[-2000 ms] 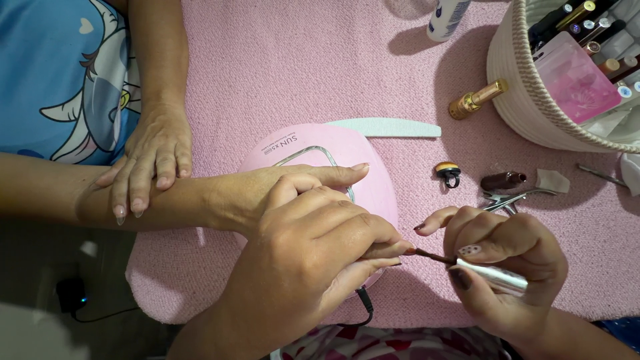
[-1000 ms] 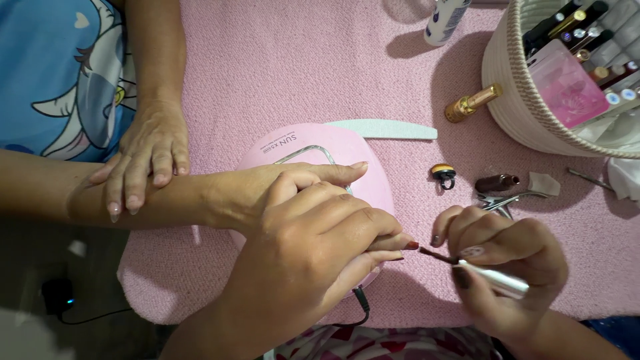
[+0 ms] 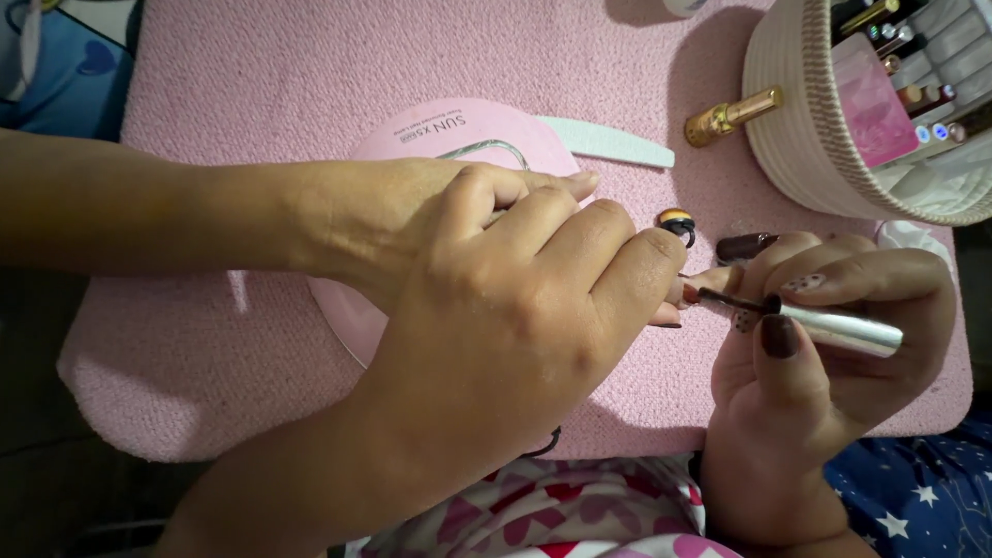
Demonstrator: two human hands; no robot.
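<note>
My left hand [image 3: 535, 302] is closed around the fingers of another person's hand [image 3: 380, 209], over a pink nail lamp [image 3: 418, 132]. One fingertip with reddish-brown polish pokes out beyond my fingers. Between thumb and fingers, my right hand [image 3: 837, 333] grips the silvery cap [image 3: 841, 329] of a nail polish brush; its dark bristles [image 3: 725, 297] are at that nail. A dark polish bottle [image 3: 744, 246] lies just behind my right fingers, partly hidden. Near my left knuckles is a small black ring-like item with an orange top [image 3: 676, 221].
A white nail file [image 3: 612, 142] lies behind the lamp. To its right is a gold bottle [image 3: 732, 116], beside a woven basket [image 3: 790, 124] of polish bottles. A crumpled white tissue [image 3: 914, 236] is at the right. The pink towel [image 3: 256, 77] covers the table; a black cable shows at its front edge.
The view has moved closer. The other person's second hand, earlier resting on the forearm, is out of view. My left hand keeps its hold, and the brush stays in my right hand.
</note>
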